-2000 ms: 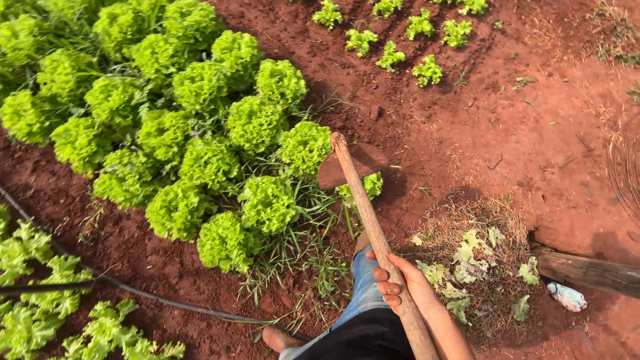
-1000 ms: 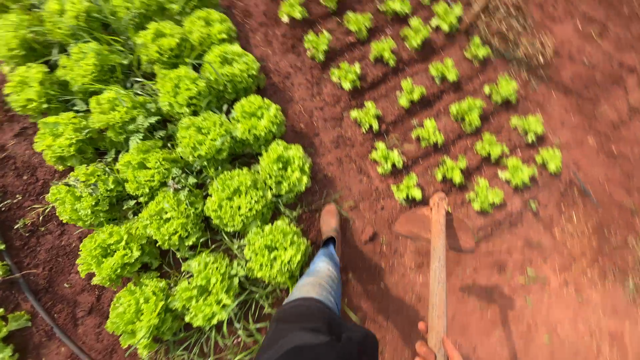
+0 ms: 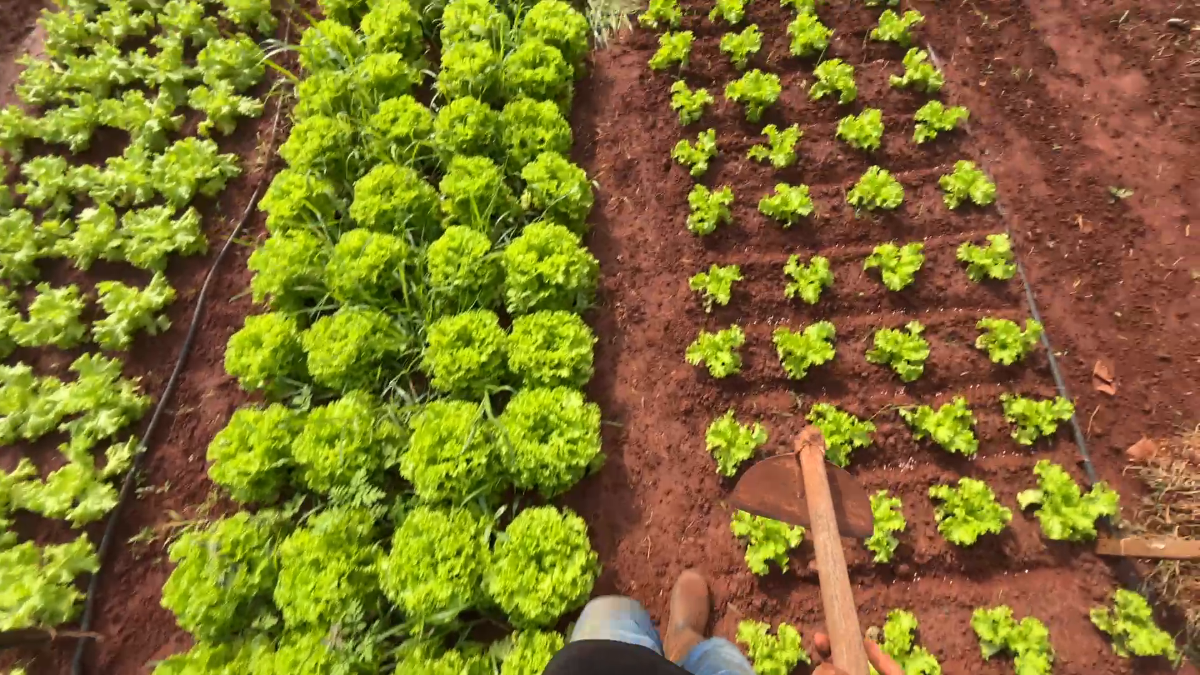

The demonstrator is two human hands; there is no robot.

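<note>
My right hand (image 3: 855, 659), partly cut off by the bottom edge of the view, is closed around the wooden handle (image 3: 833, 572) of a hoe. The hoe's rust-brown metal blade (image 3: 772, 488) is at the handle's far end, over a bed of young lettuce, and covers part of the soil between plants. Small lettuce plants (image 3: 767, 540) stand just below and beside the blade. Whether the blade touches the soil cannot be told. My left hand is not in view.
Large, dense lettuce heads (image 3: 541, 565) with grass among them fill the bed left of my boot (image 3: 688, 605). A bare soil path (image 3: 626, 375) runs between the beds. Black hoses (image 3: 187, 347) lie along the far left path and the young bed's right edge. Dry straw (image 3: 1177, 487) lies at right.
The view has swung a lot and now looks along the beds. I have moved from beside the straw heap to the path between the beds. The hoe stays in my right hand.
</note>
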